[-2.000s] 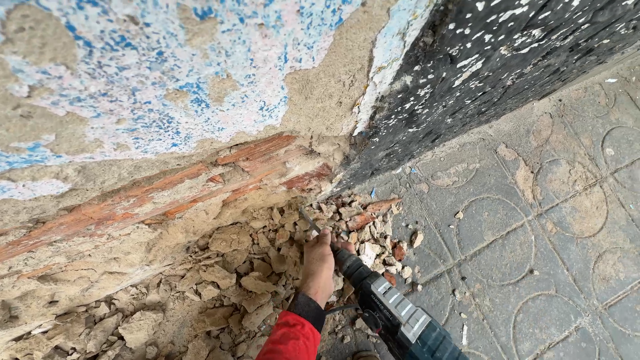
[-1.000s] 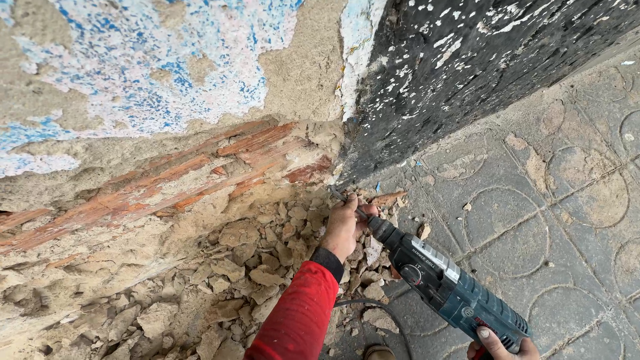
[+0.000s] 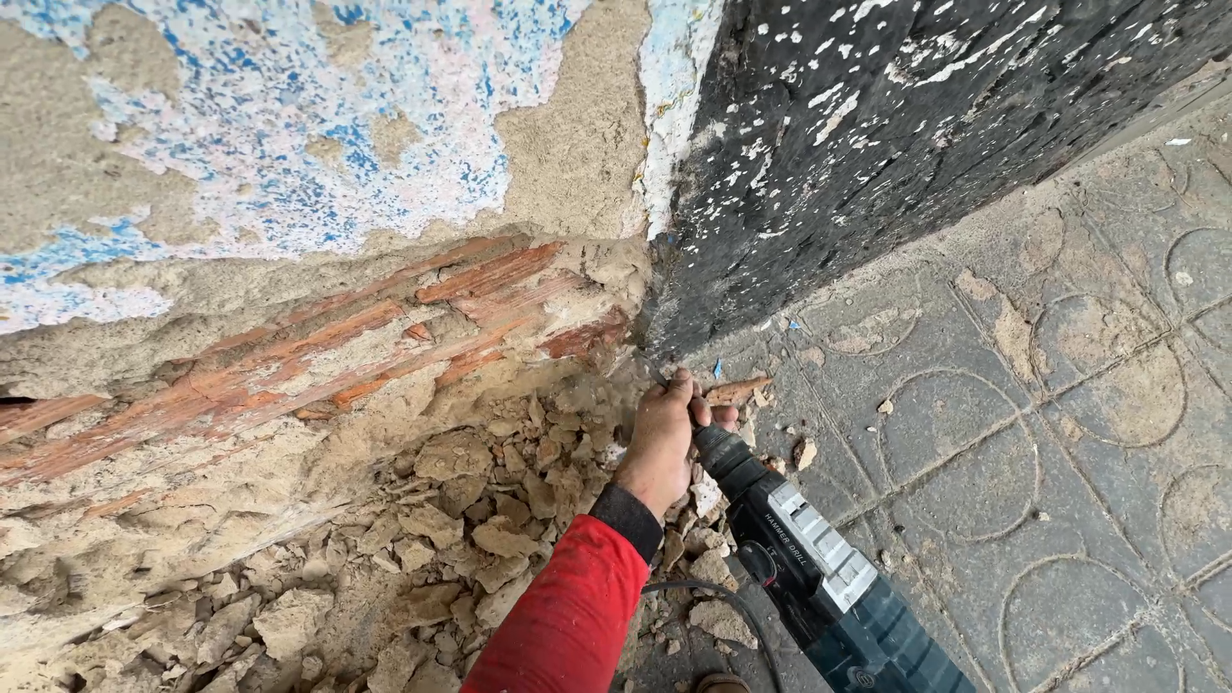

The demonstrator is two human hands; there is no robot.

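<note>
My left hand (image 3: pixel 664 438), in a red sleeve with a black cuff, grips the chisel bit just ahead of the chuck of a dark teal and black hammer drill (image 3: pixel 818 568). The bit's tip points into the low corner where the exposed brick (image 3: pixel 587 337) meets the black-painted wall (image 3: pixel 818 144); the very tip is hard to make out. The drill's body runs down to the lower right and its rear end is cut off by the frame. My right hand is not in view.
Broken mortar rubble (image 3: pixel 462 529) lies along the foot of the wall with flaking blue and white paint (image 3: pixel 337 125). A black cable (image 3: pixel 731 602) loops beside the drill. Grey paving tiles with circle patterns (image 3: pixel 962 452) spread to the right. A shoe tip (image 3: pixel 722 683) shows at the bottom edge.
My right hand, seen at the rear of the drill one second ago, has left the view. My left hand has stayed at the bit.
</note>
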